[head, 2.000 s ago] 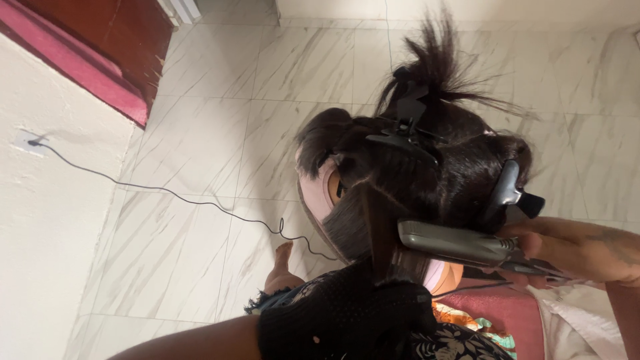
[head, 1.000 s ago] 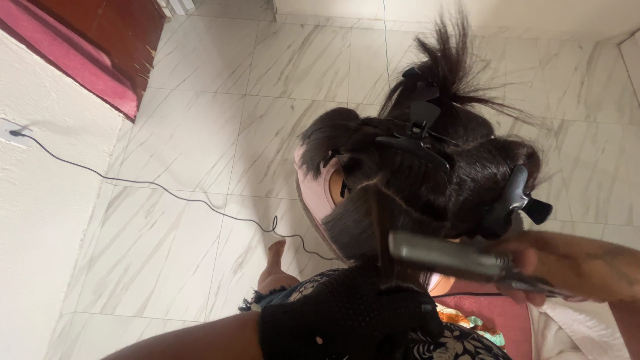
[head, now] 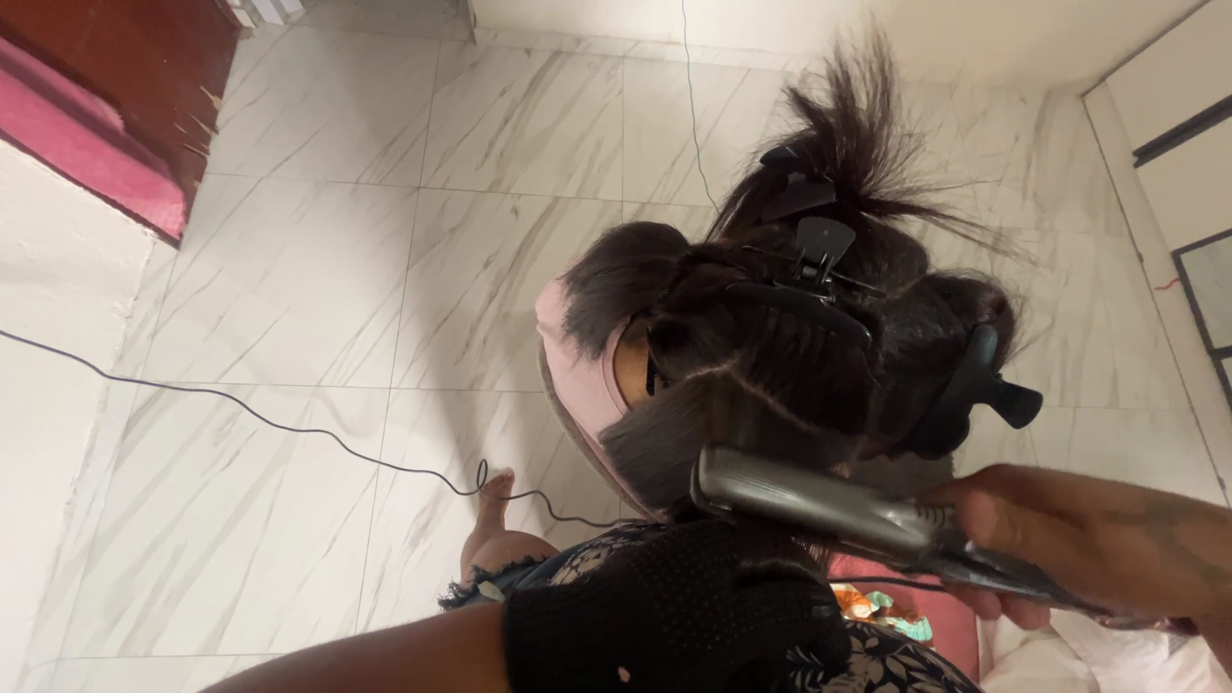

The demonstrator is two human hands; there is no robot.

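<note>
A seated person's dark hair is parted in sections and pinned up with black claw clips. My right hand grips a grey hair straightener by its handle, its plates low at the side of the head, beside a loose straight section. My left hand, in a black dotted glove, is just below the straightener; its fingers are dark and partly hidden, and whether they grip hair I cannot tell. Another black clip holds hair at the right of the head.
A thin dark cord runs across the marble-patterned tile floor from the left wall. The seated person wears a pink top. A pink cloth lies at upper left. Red and white fabric is at lower right.
The straightener in my right hand has moved down relative to the head, toward my gloved left hand. The loose section at the side hangs nearer the pink shoulder.
</note>
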